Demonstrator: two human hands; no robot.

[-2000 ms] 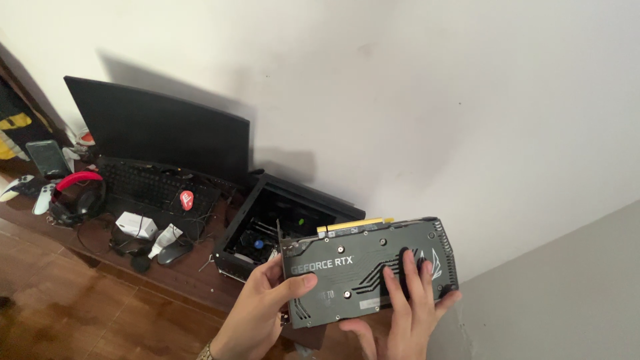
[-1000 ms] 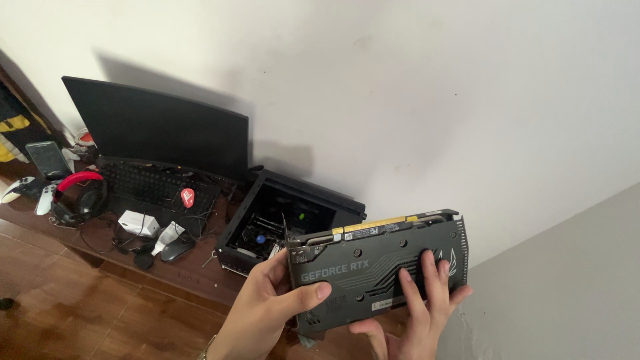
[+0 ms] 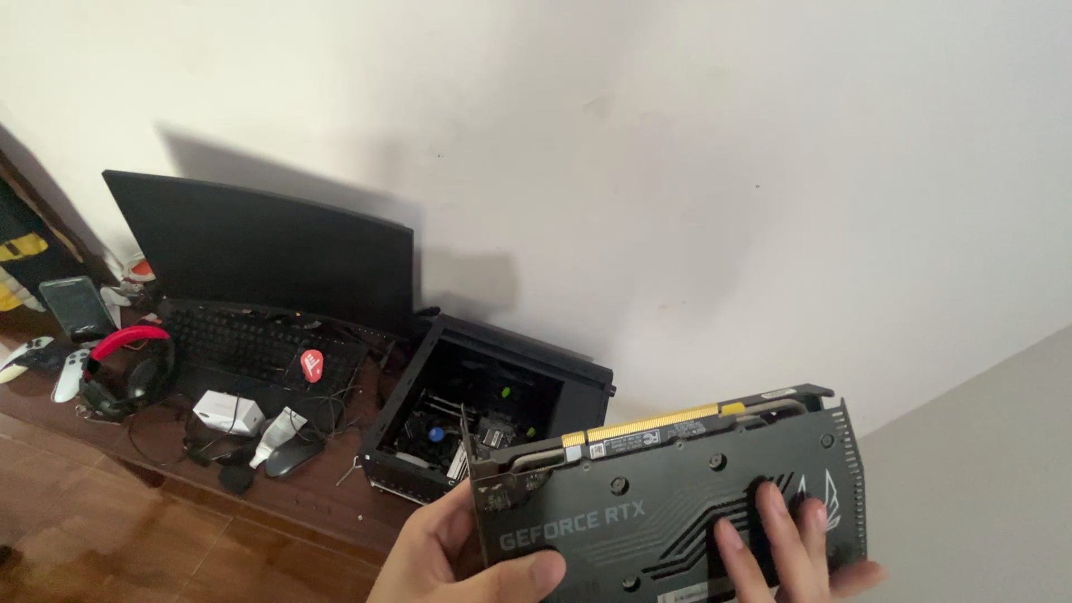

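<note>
A GeForce RTX graphics card fills the lower right, its dark backplate toward me and its gold edge contacts along the top. My left hand grips its left end by the metal bracket, thumb on the backplate. Fingers of my right hand rest spread on the backplate's right half; the thumb is out of sight. Behind the card's left end lies a black computer case with its side open, showing a motherboard inside.
On the brown desk are a black monitor, a keyboard, a red and black headset, a white box, a white tube, a mouse, game controllers and a phone. A wall rises behind.
The graphics card has tilted in my hands, so its top edge shows more than before. The fingers of my right hand have shifted over the backplate.
</note>
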